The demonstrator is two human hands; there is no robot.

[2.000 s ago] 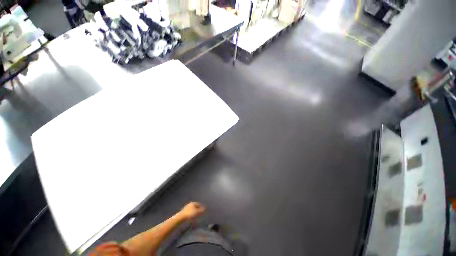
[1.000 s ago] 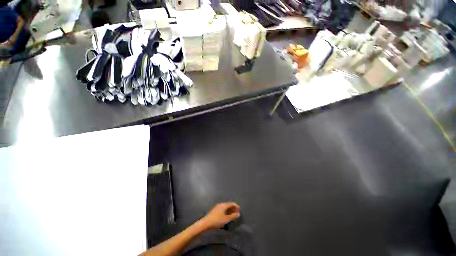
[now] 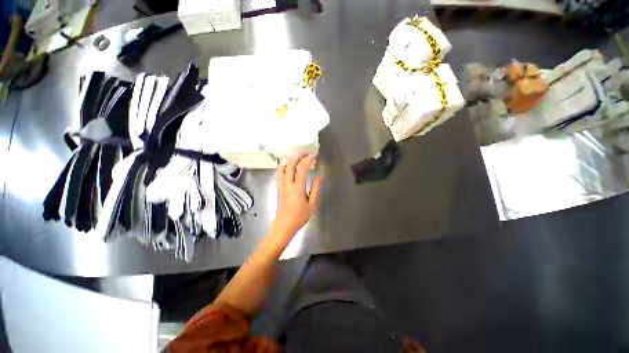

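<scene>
My left hand (image 3: 296, 196) reaches in from the bottom, palm down, with its fingers apart. Its fingertips touch or nearly touch the front edge of a thick white cut-piece bundle (image 3: 252, 117) on the steel table (image 3: 338, 214). A yellow-black tie strip (image 3: 312, 74) shows at that bundle's right side. Fanned black and white cut pieces (image 3: 148, 162), tied in the middle, lie left of my hand. Two white bundles (image 3: 424, 96) with yellow-black ties stand to the right. My right hand is not in view; only a small orange-brown patch shows at the bottom edge.
A small black fabric piece (image 3: 377, 164) lies near the right bundles. Another white stack (image 3: 209, 15) and dark scraps (image 3: 143, 43) are at the back. A white surface (image 3: 72, 310) is at lower left. A pallet-like stand with a shiny sheet (image 3: 552, 176) and bundles is at right.
The view has moved up to the steel table, and the bundles now appear close. My left hand has gone from hanging over the floor to the white bundle, its fingers now extended.
</scene>
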